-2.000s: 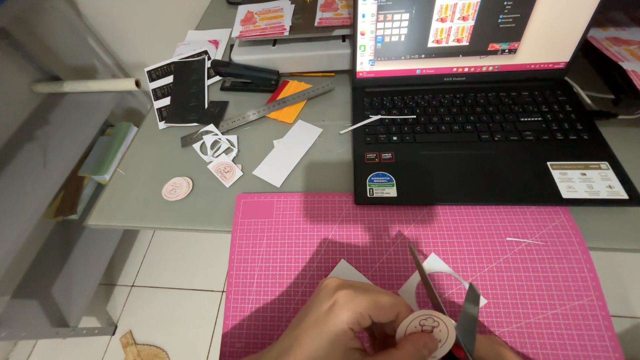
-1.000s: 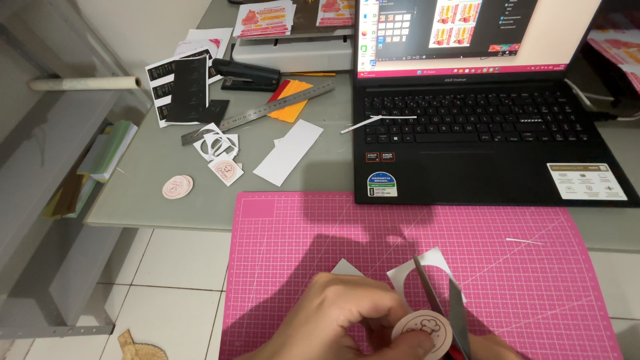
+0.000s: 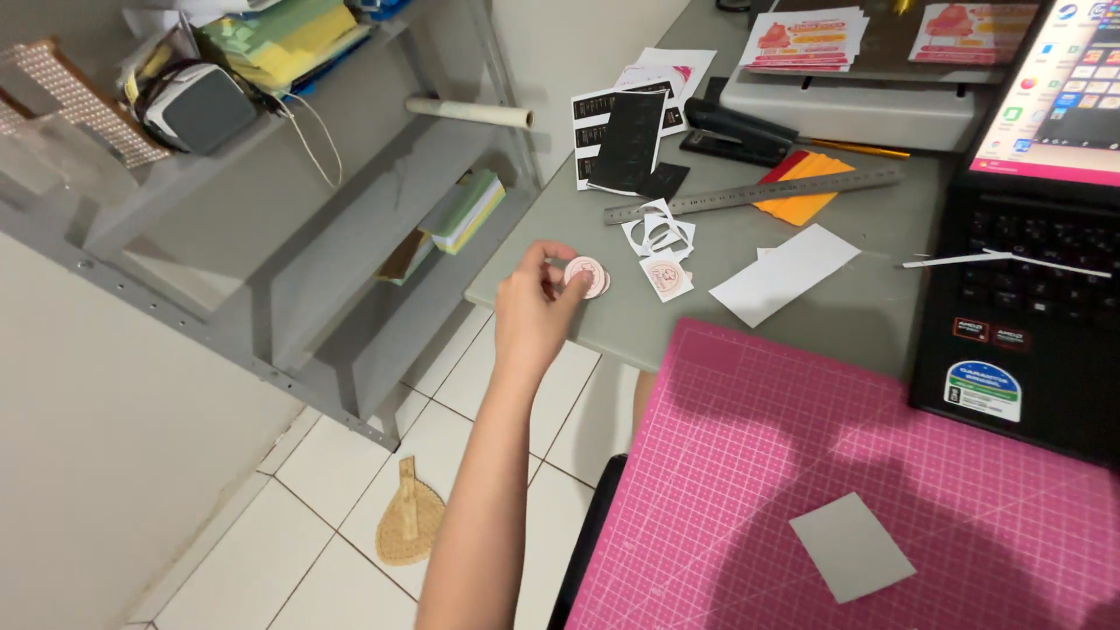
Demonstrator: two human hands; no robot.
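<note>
My left hand (image 3: 538, 297) reaches out to the left end of the grey desk and pinches a round pink-and-white paper sticker (image 3: 584, 276) between thumb and fingers, over another round one that peeks out at its right. Just right of it lie a square paper piece with a printed round design (image 3: 667, 277) and white paper offcuts with round holes (image 3: 658, 233). On the pink cutting mat (image 3: 735, 429) rests a white paper square (image 3: 852, 548). My right hand and the scissors are out of view.
A steel ruler (image 3: 752, 194), a black stapler (image 3: 739, 131) and orange paper pieces (image 3: 803, 185) lie farther back. The black laptop (image 3: 1032, 350) stands at right. Grey metal shelves (image 3: 376, 236) rise beside the desk's left end. A woven fan (image 3: 409, 516) lies on the tiled floor.
My left hand has moved from the cutting mat to the round stickers at the desk's left end, with a round sticker in it. The view has swung left; scissors and right hand have left it.
</note>
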